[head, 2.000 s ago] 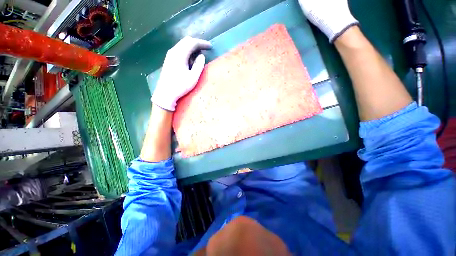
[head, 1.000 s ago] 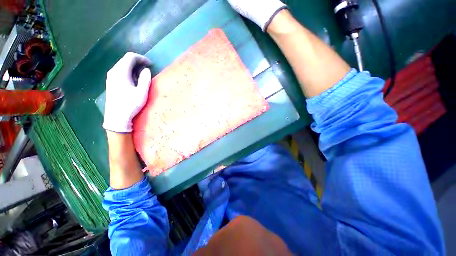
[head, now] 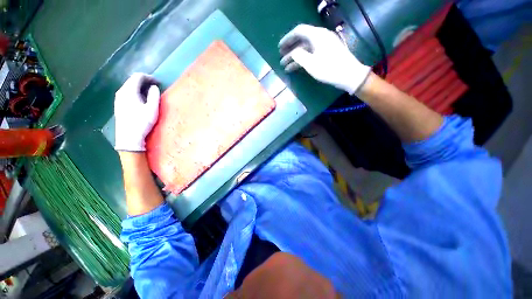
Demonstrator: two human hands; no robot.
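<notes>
A red-orange sheet (head: 211, 114) lies flat on a pale blue-green support plate (head: 287, 105), which sits at a slant on the dark green mat. My left hand (head: 135, 114), in a white knit glove, rests at the left edge of the sheet over the plate. Its fingertips are curled and partly hidden, so I cannot tell if it grips. My right hand (head: 321, 55), also gloved, is over the mat to the right of the plate, empty, with its fingers slightly bent and apart.
Green strips (head: 79, 213) lie at the left, below a red-orange tube (head: 26, 142) with a metal tip. A circuit board (head: 32, 87) is at the upper left. A black bin of red sheets (head: 423, 70) stands at the right. The electric screwdriver (head: 329, 7) shows partly at the top, with its cord.
The view has swung right, bringing the bin into fuller view. My right hand has come back from beyond the plate's far edge to its right side. My left hand remains at the sheet's left edge.
</notes>
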